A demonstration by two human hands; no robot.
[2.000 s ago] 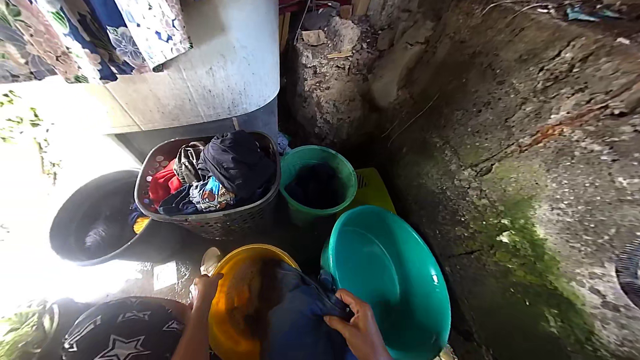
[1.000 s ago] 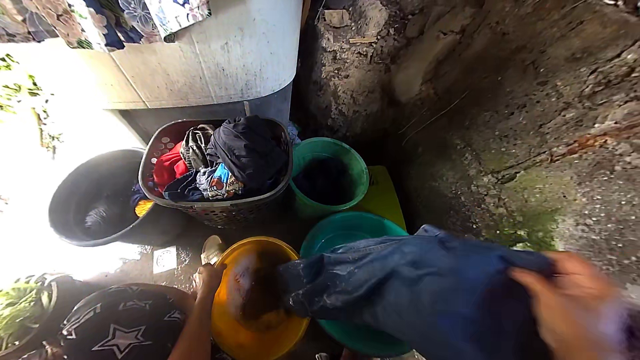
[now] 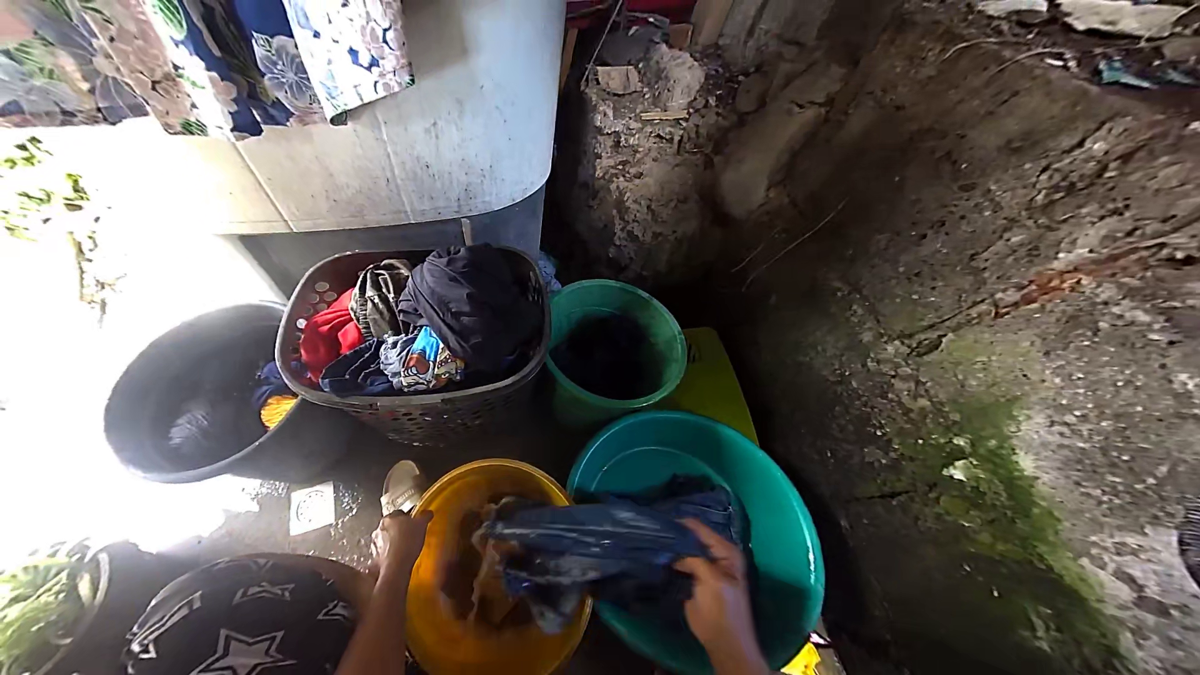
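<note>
My right hand (image 3: 717, 586) grips a wet dark blue denim garment (image 3: 609, 544), which stretches from inside the teal basin (image 3: 797, 525) across to the orange basin (image 3: 445, 487). Its left end hangs over the brownish water in the orange basin. My left hand (image 3: 401, 539) is closed on the orange basin's left rim. The two basins stand side by side.
A laundry basket (image 3: 450, 408) heaped with clothes stands behind, between a black tub (image 3: 141, 422) and a green bucket (image 3: 666, 375). A yellow-green object (image 3: 717, 384) lies beside the bucket. A rough, mossy wall (image 3: 994, 469) rises on the right. Floral cloth hangs at upper left.
My right hand swung the denim garment out to the right, then came back left and lower. Part of the garment now lies in the teal basin, which was bare inside two seconds ago.
</note>
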